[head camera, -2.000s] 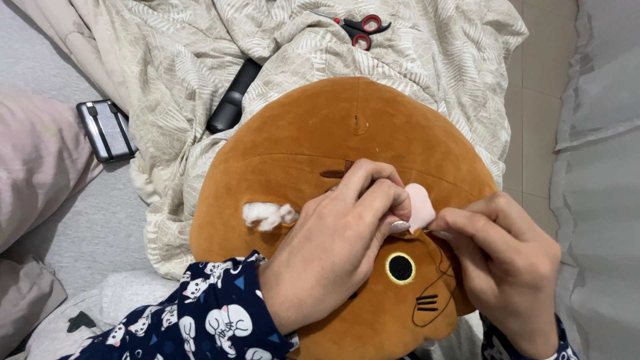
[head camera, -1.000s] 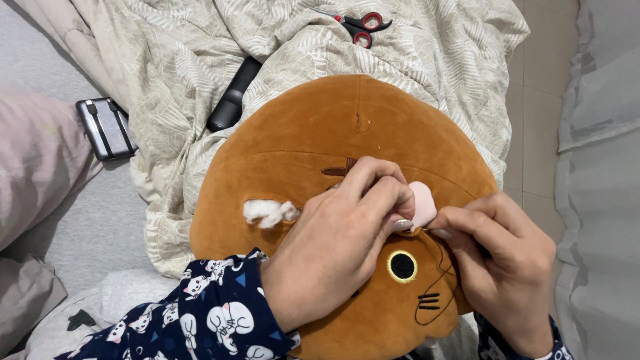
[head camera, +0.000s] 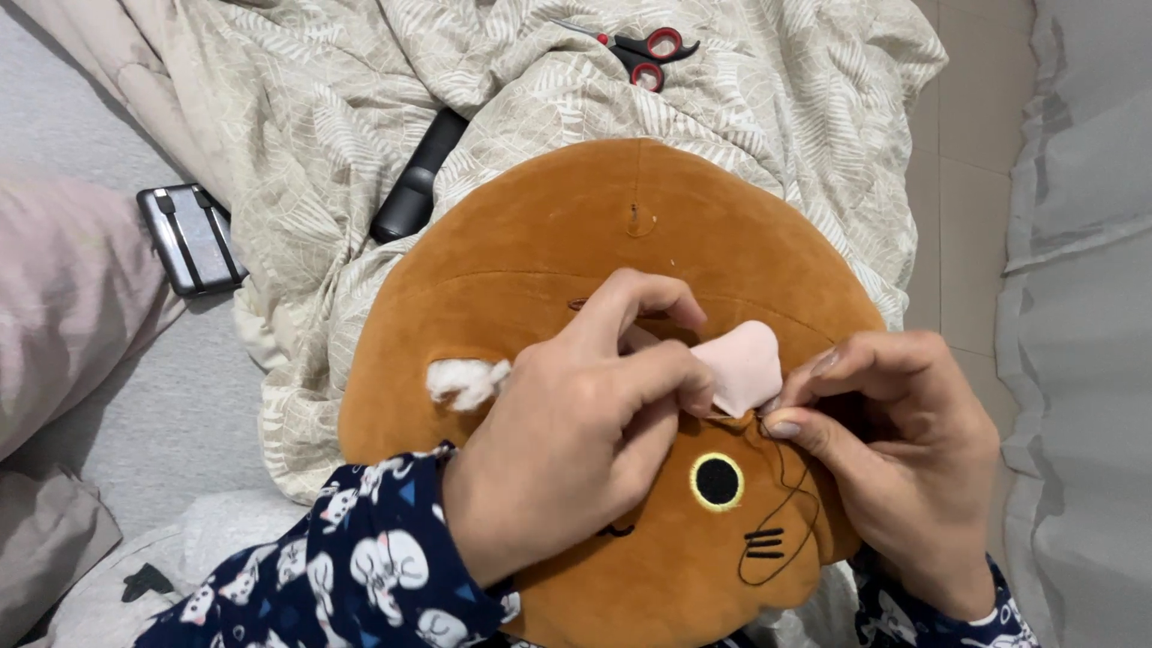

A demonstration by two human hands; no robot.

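Note:
A brown plush cat toy (head camera: pixel 504 306) lies in front of me, with an embroidered eye (head camera: pixel 717 481) and black whiskers. White stuffing (head camera: pixel 463 382) shows through an opening at its left. My left hand (head camera: pixel 576 423) rests over the face, thumb and fingers at a pale pink fabric ear piece (head camera: pixel 747 364). At the base of that piece, my right hand (head camera: pixel 864 432) pinches something too small to make out, where a dark thread (head camera: pixel 781 508) starts and loops down over the whiskers. Whether a needle is between those fingertips is hidden.
Scissors with black and red handles (head camera: pixel 650 56) lie on the rumpled leaf-patterned bedding (head camera: pixel 342 117). A black elongated object (head camera: pixel 418 180) is beside the toy's upper left. Farther left is a power bank (head camera: pixel 192 238). A grey curtain (head camera: pixel 1080 297) hangs at right.
My left hand's index finger has lifted and spread from the others, so more of the pink piece shows. My right hand stays near the base of the piece.

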